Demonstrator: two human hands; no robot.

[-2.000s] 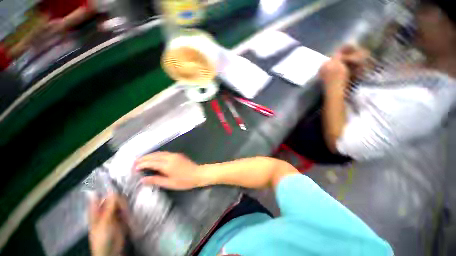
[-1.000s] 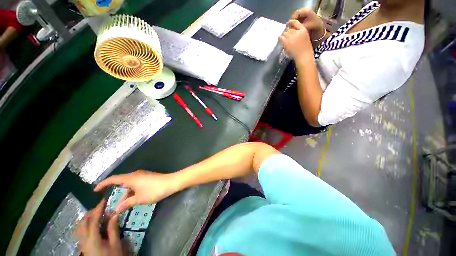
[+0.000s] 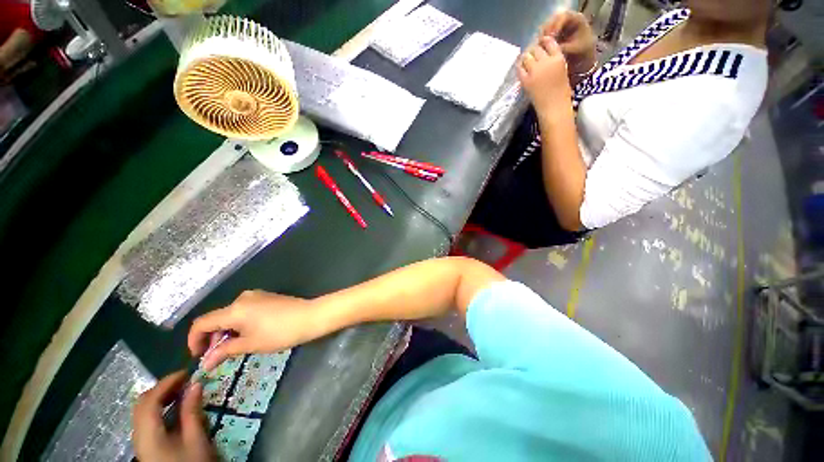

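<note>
Light blue segmented panels (image 3: 257, 383) with dark dots lie on the green mat at lower left, with dark gaps between blocks. My right hand (image 3: 257, 327) pinches a thin edge of a panel piece (image 3: 218, 343) between thumb and fingers. My left hand (image 3: 172, 420) is at the other end of this piece, partly blurred, its fingertips close to the piece; the fingers hide much of it. A silvery panel stack (image 3: 212, 236) lies above my right hand. A flat silvery panel pack (image 3: 101, 413) lies left of my left hand.
A small fan (image 3: 238, 90) stands beyond the stack. Red pens (image 3: 341, 196) and a dark cable (image 3: 425, 213) lie right of it. Plastic-wrapped bundles (image 3: 355, 95) lie behind. A neighbouring person (image 3: 664, 135) sits at right. A pale edge strip (image 3: 68, 365) borders the green belt.
The view has steadied. My hands have left the blurred bundle seen earliest; dotted panels now show there. Since one second ago, my right fingers have closed on a panel piece.
</note>
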